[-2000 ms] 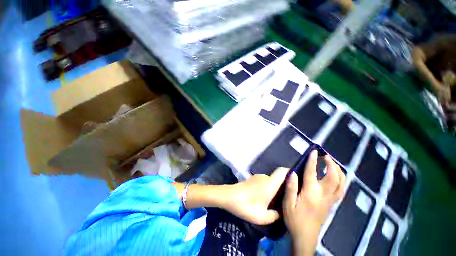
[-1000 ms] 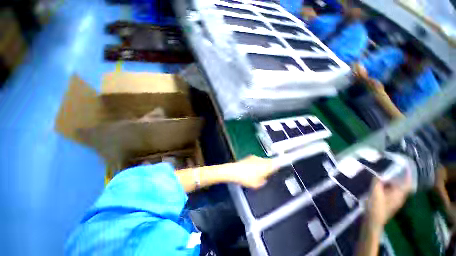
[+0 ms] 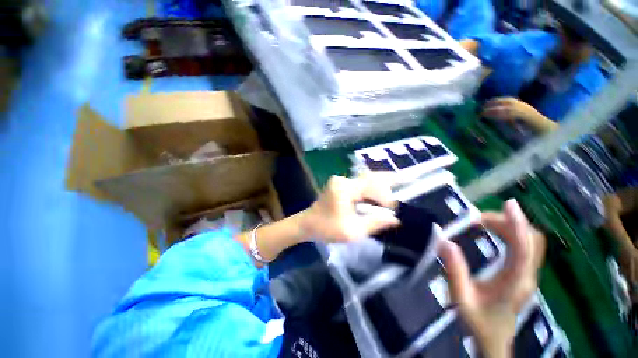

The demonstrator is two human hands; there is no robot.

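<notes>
A white tray [image 3: 357, 311] with black phone cases [image 3: 406, 308] in its pockets lies in front of me. My left hand [image 3: 353, 210] is over its upper left part, fingers bent towards a blurred black piece [image 3: 413, 231] with a pale, film-like edge. Blur hides whether the fingers grip it. My right hand [image 3: 493, 273] is raised over the tray's right side, thumb and fingers apart, with nothing visible in it. A small stack of white sticker sheets [image 3: 406, 175] with black notched shapes lies just beyond the tray.
A tall stack of filled trays [image 3: 392, 101] in clear wrinkled plastic stands at the back on the green bench [image 3: 336, 159]. An open cardboard box [image 3: 189, 178] with pale liner is at left. A pale metal upright [image 3: 553, 150] crosses at right. People in blue sleeves [image 3: 507, 52] are across the bench.
Since two seconds ago, my hands have parted, and the dark case between them no longer shows there. Since one second ago, my right hand has moved left and a blurred black piece shows between my hands.
</notes>
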